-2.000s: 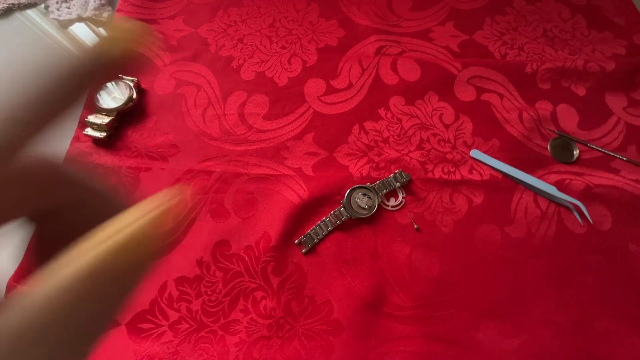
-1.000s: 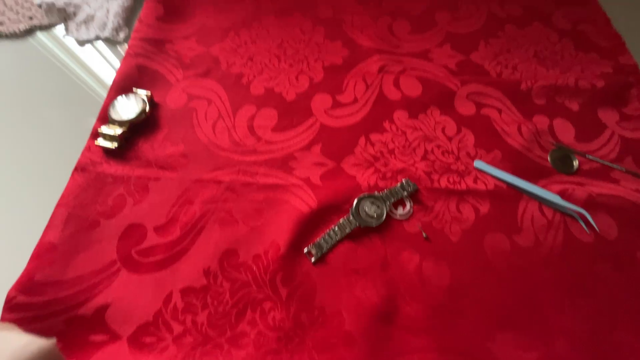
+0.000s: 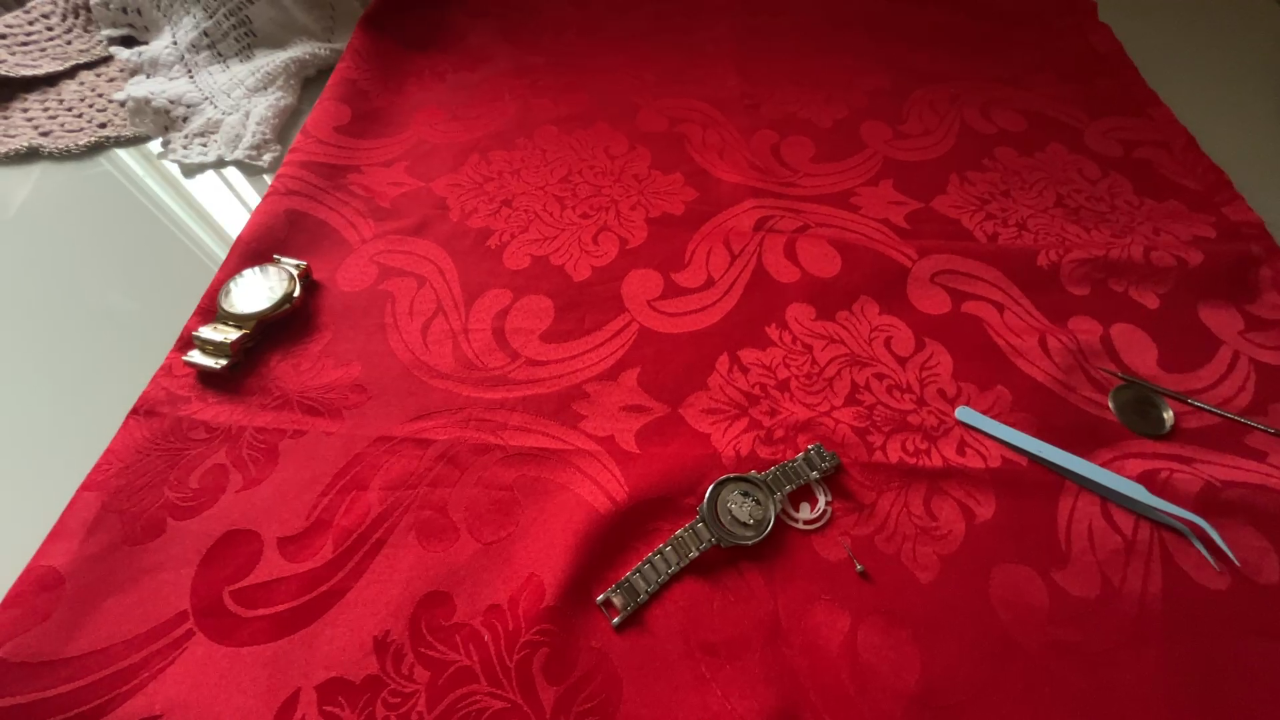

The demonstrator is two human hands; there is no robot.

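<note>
Neither of my hands is in view. Near the centre lies a metal bracelet wristwatch (image 3: 740, 508) with its back off and the movement showing. Touching or just beside its strap is a pale ring-shaped movement holder (image 3: 806, 505), with a tiny crown and stem (image 3: 857, 565) below it. Light-blue bent-tip tweezers (image 3: 1080, 475) lie to the right. Behind them rests a round metal watch case back (image 3: 1141, 410), with a thin metal pointed tool (image 3: 1200, 405) by its edge. A gold-toned wristwatch (image 3: 258, 292) sits at the left, its glass reflecting light.
A red damask cloth (image 3: 520, 450) with slight creases covers much of the pale glossy table (image 3: 80, 270). White crocheted lace (image 3: 215, 75) and a pinkish crocheted piece (image 3: 70, 105) lie at the upper left.
A blurred hand filled the left side two seconds ago, and only a bit showed at the lower left one second ago; it is now out of view. The watches and tweezers stay in place.
</note>
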